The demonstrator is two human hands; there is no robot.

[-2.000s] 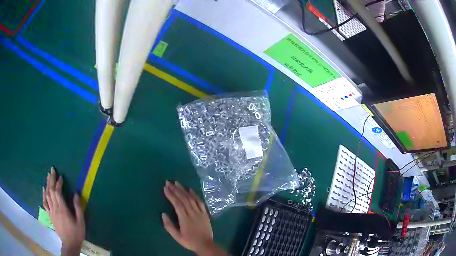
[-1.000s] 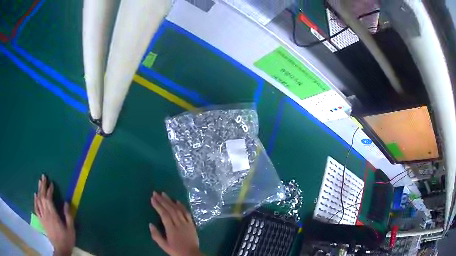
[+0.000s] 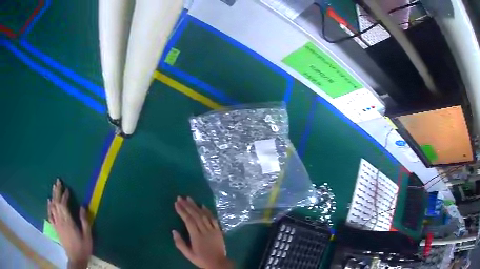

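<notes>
A clear plastic bag of small metal parts with a white label lies on the green mat. Loose small metal parts lie in a pile beside its lower right corner. A black parts tray with pale pieces in its pockets is below the bag, cut off by the bottom edge. My left hand rests on the mat at the lower left, fingers apart and empty. My right hand rests palm down left of the bag's lower end, fingers spread, holding nothing and apart from the bag.
Two cream frame posts rise from the bench at the upper left. A white parts tray stands at the right, near a black fixture. A monitor with an orange screen is at the far right. A green paper sign lies along the bench's back.
The whole view has shifted slightly back and forth. Both hands keep about the same pose and place on the mat. The bag, loose parts and trays have not visibly moved on the bench.
</notes>
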